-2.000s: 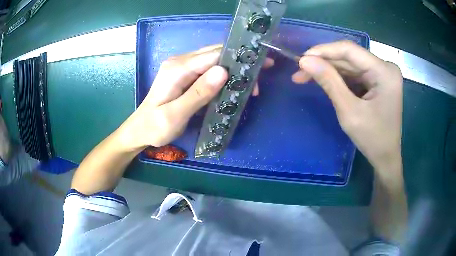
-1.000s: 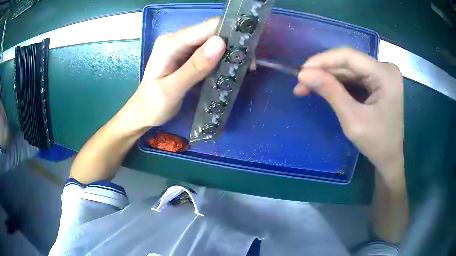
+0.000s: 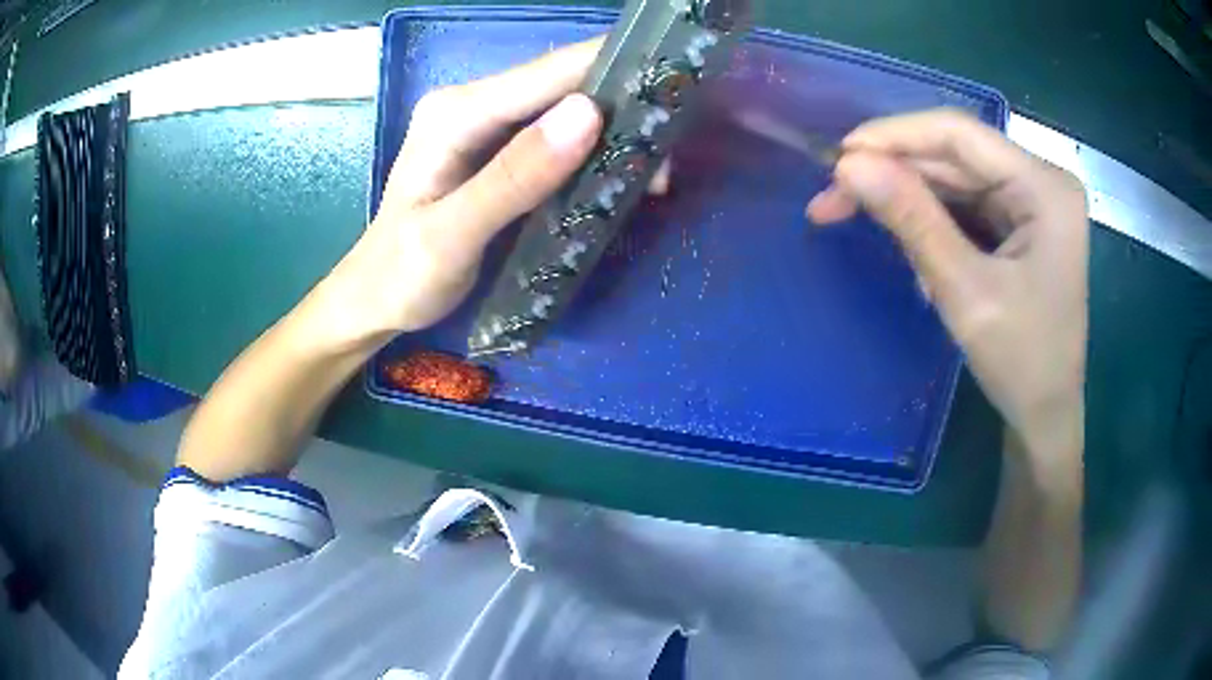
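My left hand [image 3: 465, 199] grips a long grey strip fixture [image 3: 569, 237] by its left edge, thumb on top, above the blue tray. The strip is tilted, its top end cut off by the picture's upper edge. A single row of dark round components [image 3: 615, 149] with small pale bits between them runs along it. My right hand [image 3: 950, 213] pinches thin tweezers [image 3: 787, 133], blurred, their tip pointing at the strip but apart from it. Fine specks lie on the blue work tray [image 3: 744, 319]. An orange-red scrap pile [image 3: 439, 377] lies in its near-left corner.
A black ribbed bundle [image 3: 83, 239] lies on the green mat [image 3: 253, 239] at the left. A white band [image 3: 200, 83] crosses the bench behind the tray. Part of another person's arm [image 3: 11, 348] shows at the far left edge.
The strip has moved left and nearer me, and its slant has increased. The tweezers have drawn back from the strip as my right hand moved right. The tray sits slightly higher in view.
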